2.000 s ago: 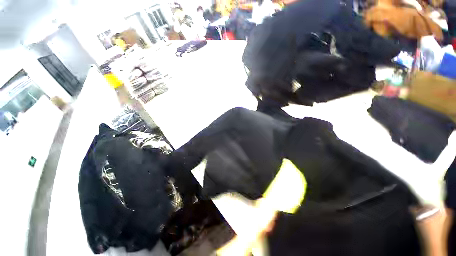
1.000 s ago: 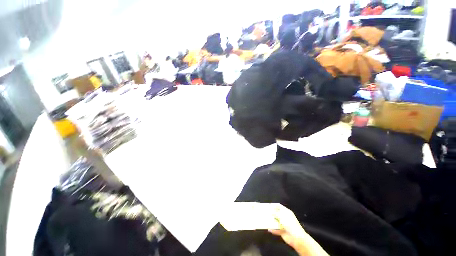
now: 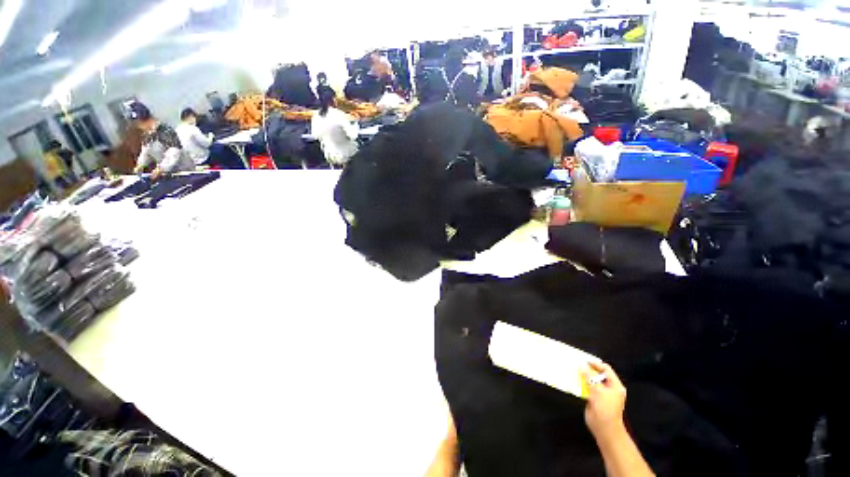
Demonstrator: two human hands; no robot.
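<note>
A large black garment (image 3: 522,419) lies spread over the table's near right part. My right hand (image 3: 604,384) grips the right end of a pale, narrow rectangular card template (image 3: 536,357), which lies at a slant over the garment. A small pale tip shows at the fingers; I cannot tell what it is. Of my left arm, only the wrist area (image 3: 447,452) shows at the bottom, at the garment's left edge. Its fingers are hidden or cut off, so its grip cannot be told.
A heaped black garment (image 3: 410,196) stands on the white table (image 3: 280,307). Folded grey stacks (image 3: 75,279) lie at the left. A folded black piece (image 3: 606,250), a cardboard box (image 3: 629,205) and a blue crate (image 3: 666,168) are beyond the garment. People sit at the back.
The view has swung to the right, showing more of the right side. The template has moved from the garment's left edge to over the cloth and tilted. The left wrist area has come into view.
</note>
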